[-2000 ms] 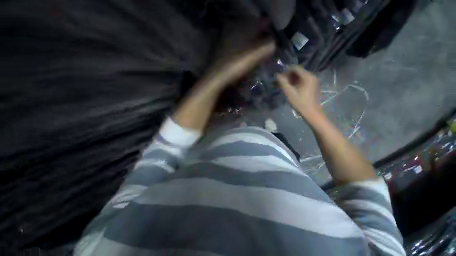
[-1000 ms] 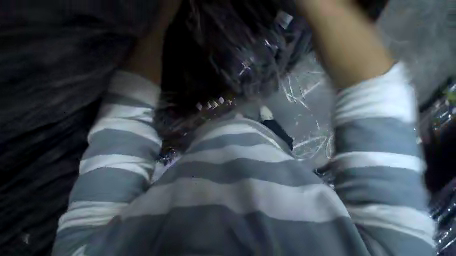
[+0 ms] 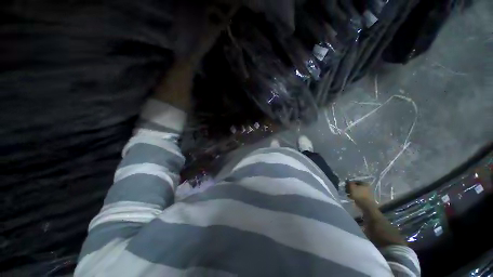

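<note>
Dark bagged garments (image 3: 319,81) hang packed side by side at the top, in shiny clear film with small white labels (image 3: 320,52). More dark hanging pieces (image 3: 81,135) fill the left side. My left hand (image 3: 194,43) reaches up among the dark garments; it is dim and blurred, and its fingers and any hold cannot be made out. My right hand (image 3: 357,190) is low at the right, over the floor beside my body, with its fingers curled in; nothing clearly shows in it.
The grey floor (image 3: 454,103) shows at the right, with thin white strapping scraps (image 3: 413,116) on it. Shiny bagged stacks (image 3: 427,213) with green and red bits lie at the lower right, behind a dark curved edge. My shoe (image 3: 305,143) shows below the garments.
My right hand has dropped from the garments at the top to low beside my body. My left arm stays raised at the dark garments. More floor and bagged stacks show at the right.
</note>
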